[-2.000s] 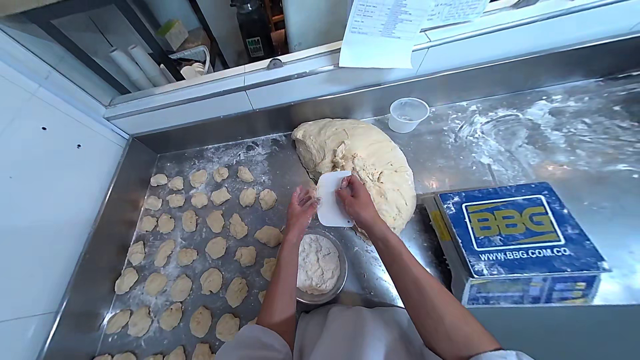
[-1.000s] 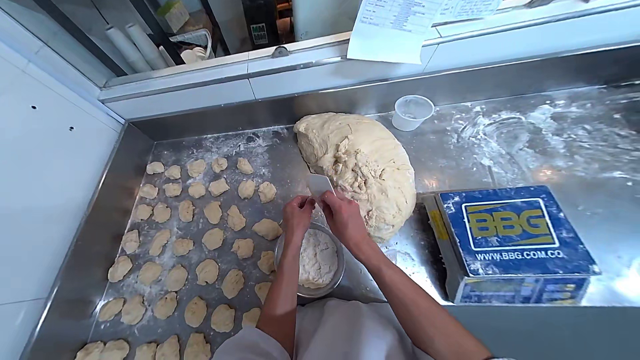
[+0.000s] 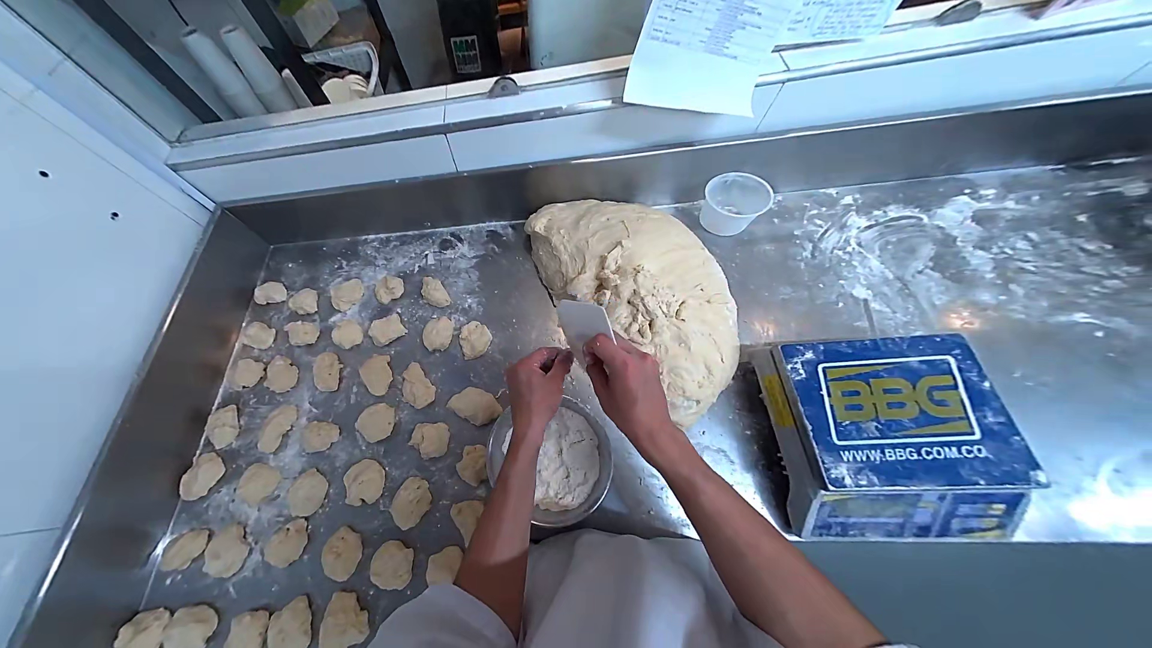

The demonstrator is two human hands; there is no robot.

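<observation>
My right hand (image 3: 625, 378) grips a white dough scraper (image 3: 585, 326), its blade tilted up by the left edge of a large mound of dough (image 3: 666, 279). Just left of it is my left hand (image 3: 538, 382), fingers bent and fingertips together; whether anything is between them cannot be told. Below both hands a round metal bowl (image 3: 605, 490) holds white flour (image 3: 567, 459), partly covered by my left forearm. Many small flattened dough pieces (image 3: 376, 423) lie in rough rows on the floured steel table (image 3: 504, 270) to the left.
A blue box (image 3: 900, 405) stands at the right, near the table's front edge. Behind the dough is a clear plastic cup (image 3: 736, 202). Raised steel edges (image 3: 153, 387) bound the table at the left and back. Papers (image 3: 702, 54) hang over the back ledge.
The scraper has gone from lying broad side up beside the dough to a tilted hold. My left hand's fingers, spread beside the scraper two seconds ago, are now drawn together.
</observation>
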